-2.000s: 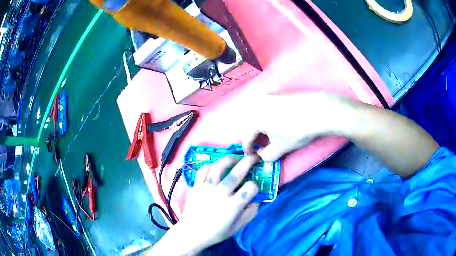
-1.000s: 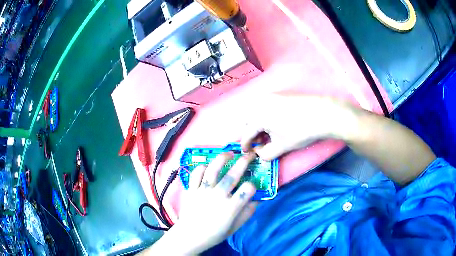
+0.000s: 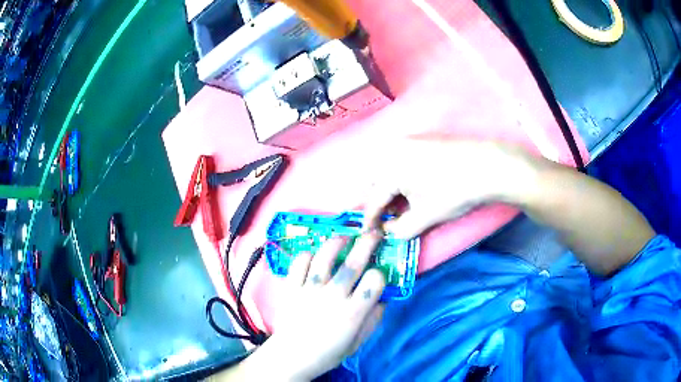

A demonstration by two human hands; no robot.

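A bright blue tester housing half [image 3: 317, 219] lies open side up on the pink mat, with a green circuit board [image 3: 403, 257] inside. My left hand [image 3: 328, 298] lies over it, fingers across the board, gripping the housing. My right hand [image 3: 429, 190] is bent at the housing's upper edge, its fingertips close to my left fingertips. Whether they pinch anything small is hidden. Red and black leads run from the housing's left end to a red clip [image 3: 201, 198] and a black clip [image 3: 254, 194] on the mat.
A white-grey screw feeder [image 3: 313, 93] stands beyond the housing, with an orange screwdriver [image 3: 325, 16] above it, cut off by the frame. Tape roll [image 3: 591, 30] lies upper right. Other testers and leads [image 3: 113, 272] lie on the green bench [image 3: 160, 298] at left.
The orange screwdriver has swung up and away, uncovering the feeder. The view has shifted slightly. Both hands stay at the housing, with only slight finger movement.
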